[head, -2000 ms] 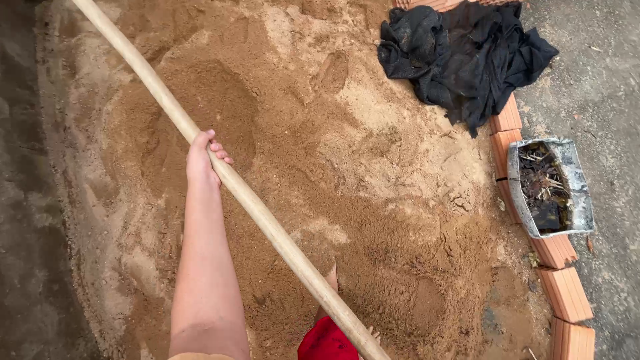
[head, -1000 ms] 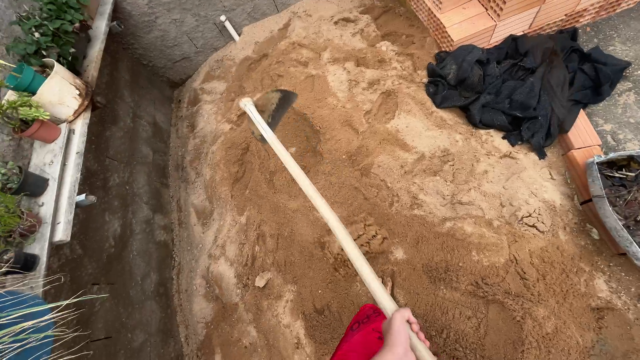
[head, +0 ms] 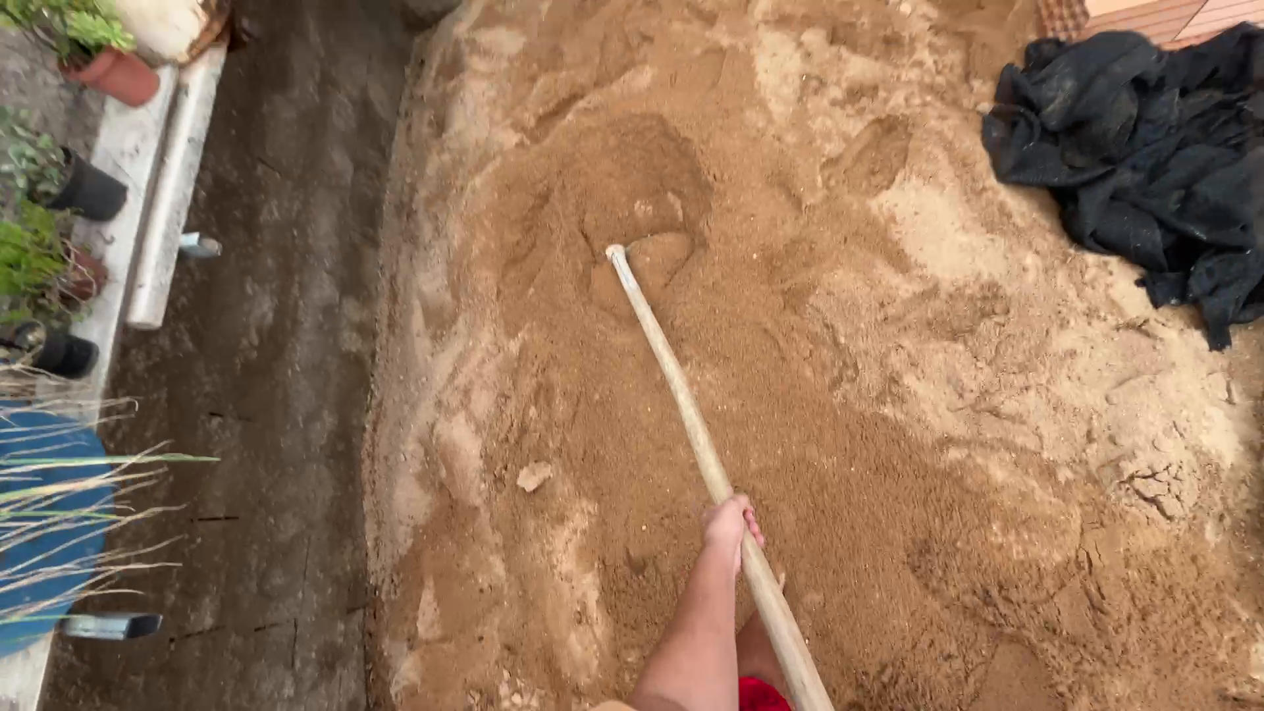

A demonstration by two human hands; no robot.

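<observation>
My left hand [head: 731, 523] is closed around the long wooden handle [head: 681, 390] of a hoe, with the forearm coming up from the bottom edge. The handle slants from the lower right up to its tip in the brown sandy soil [head: 839, 395]. At that tip the hoe's blade [head: 660, 259] lies low against a shallow hollow and looks coated with or partly covered by soil. My right hand is out of view, as is the handle's lower end. Part of a leg and red cloth [head: 762, 694] show beside the handle.
Black crumpled cloth [head: 1136, 158] lies at the upper right, by hollow clay bricks [head: 1136, 15]. On the left, a dark strip of ground [head: 276, 395] runs beside a pale ledge [head: 118, 232] with potted plants. A blue round object [head: 44, 523] and dry grass blades are at the lower left.
The hoe's blade, dark and visible one second ago, now sits in the soil hollow. My left hand has moved up the handle from near its lower end. The view has shifted.
</observation>
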